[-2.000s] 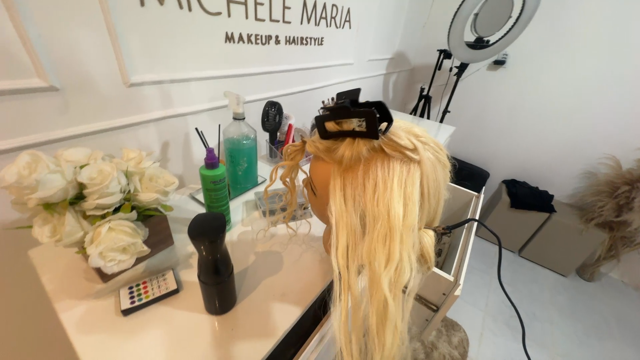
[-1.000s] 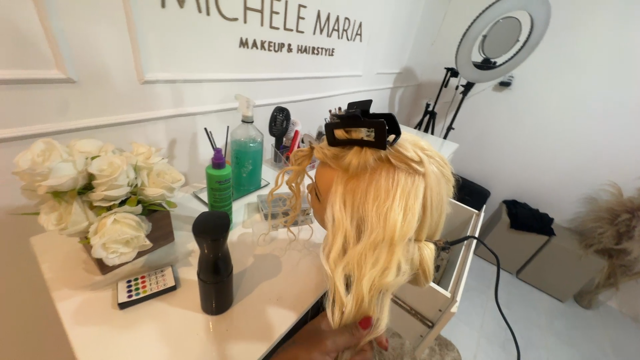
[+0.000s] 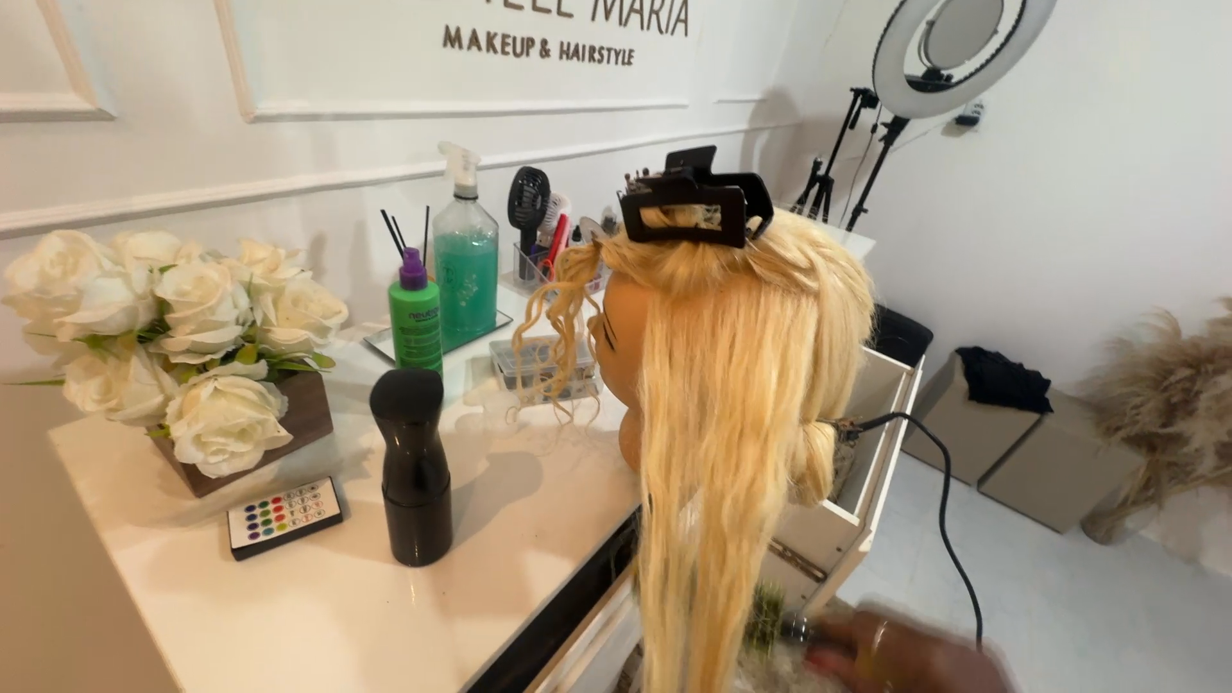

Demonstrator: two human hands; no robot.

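A training mannequin head with long blond hair faces left. A black claw clip holds hair on its crown, and curled strands hang over its face. Low at the right, my right hand, blurred, is closed around the dark handle of what looks like a bristled brush. The bristles are just right of the hanging hair's lower end. My left hand is out of view. A black spray bottle stands on the white table.
White artificial roses in a wooden box, a small remote control, a green bottle and a clear spray bottle occupy the table. An open drawer and a black cord are right of the head. A ring light stands behind.
One second ago a hand held the hair's lower end, gathered in waves; now the hair hangs long and straighter. My right hand has come into view with the brush-like tool.
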